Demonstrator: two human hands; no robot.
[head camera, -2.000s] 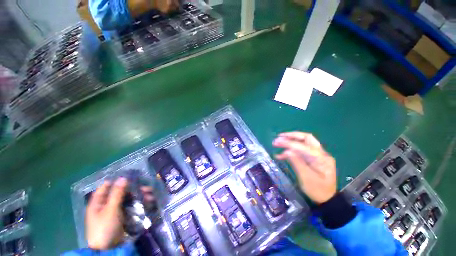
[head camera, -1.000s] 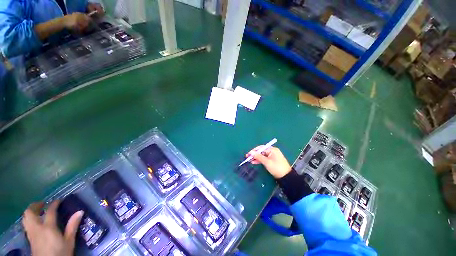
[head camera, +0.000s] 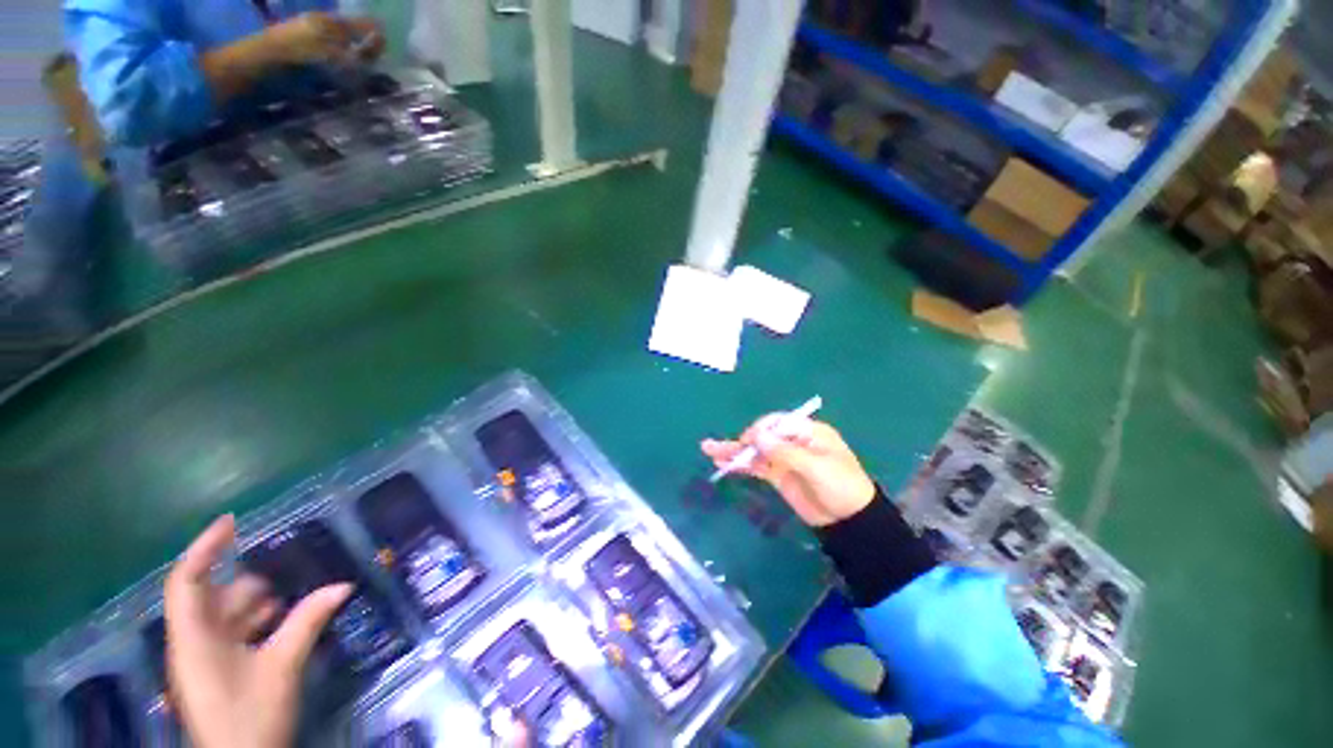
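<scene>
My right hand (head camera: 801, 465) holds slim whitish tweezers (head camera: 768, 439) over the green mat, beside small dark pads (head camera: 763, 512). My left hand (head camera: 241, 650) is over the left part of the clear blister tray (head camera: 738, 643), thumb and fingers apart, with nothing seen in it. The tray holds several black phone housings, one per pocket; one (head camera: 529, 471) is at the far right corner with blue-white electronics at its near end. Another housing (head camera: 314, 577) lies beside my left hand.
White cards (head camera: 697, 317) lie at the foot of a metal post (head camera: 743, 139). Another filled tray (head camera: 1023, 541) is at the right, near a blue stool (head camera: 841, 658). A person in a blue sleeve (head camera: 139, 66) works over stacked trays (head camera: 314, 183) across the bench. Blue racks (head camera: 936, 190) stand behind.
My right hand has gone from empty above the tray to holding tweezers by the pads. My left hand has left the dark item it was over and its fingers are now spread. The view has shifted.
</scene>
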